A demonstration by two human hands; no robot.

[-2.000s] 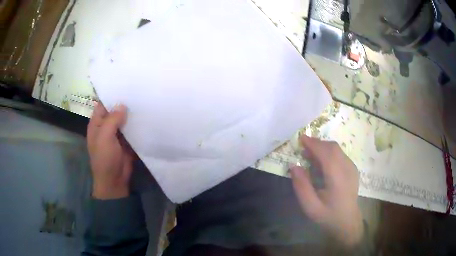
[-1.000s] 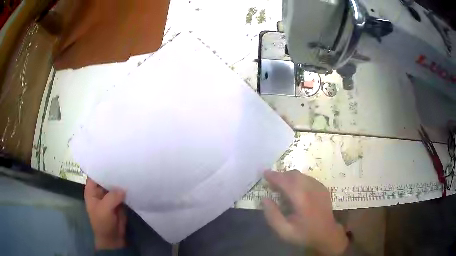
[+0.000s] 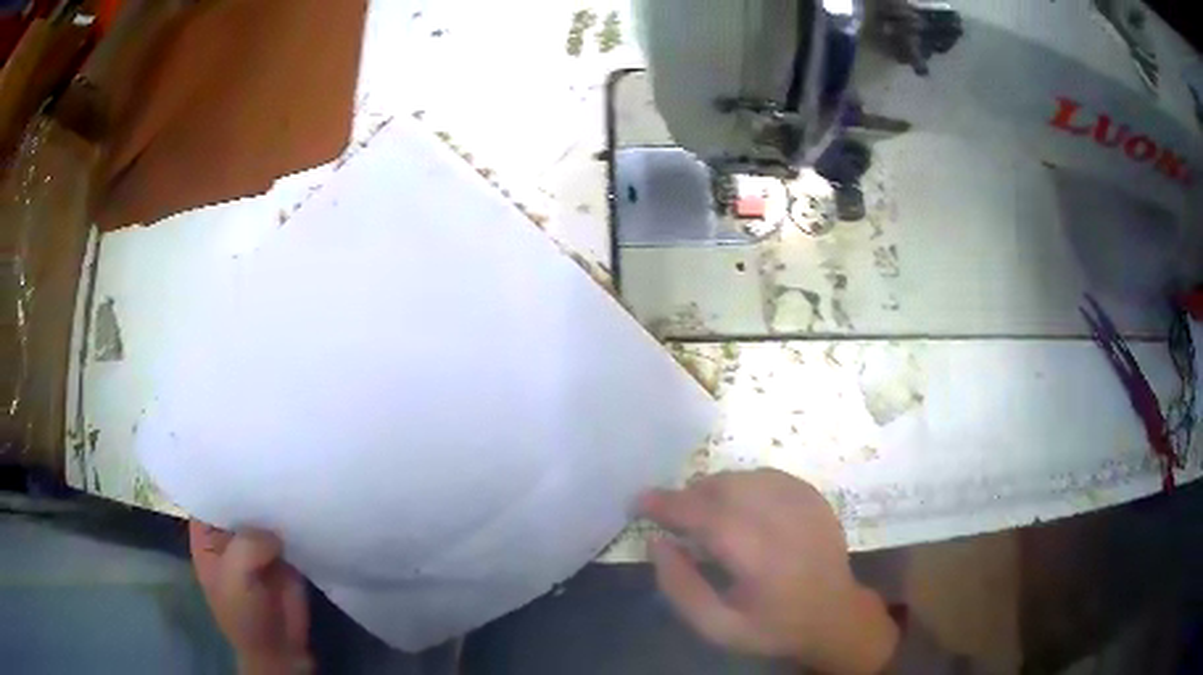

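A white panel [image 3: 409, 382] lies turned like a diamond on the table, its front corner over the front edge. A thin brownish line shows along its right edge. My left hand [image 3: 257, 593] grips the panel's lower left edge, thumb on top and fingers partly hidden under it. My right hand [image 3: 778, 567] is at the lower right edge, its thumb and index finger apart; the fingertip is at the edge, and I cannot tell if it pinches it. The sewing machine's needle area [image 3: 752, 207] is to the right behind the panel.
Brown panels [image 3: 238, 106] lie at the back left beside a cardboard box wrapped in clear tape [image 3: 40, 303]. The white sewing machine head [image 3: 726, 66] stands at the back, with red lettering on its arm. Red-handled snips [image 3: 1135, 396] lie at the right on the worn white table [image 3: 950, 448].
The view has shifted, bringing the machine head and brown panels into sight. The white panel now lies flatter, and my right hand has come to its lower right edge. My left hand keeps its grip.
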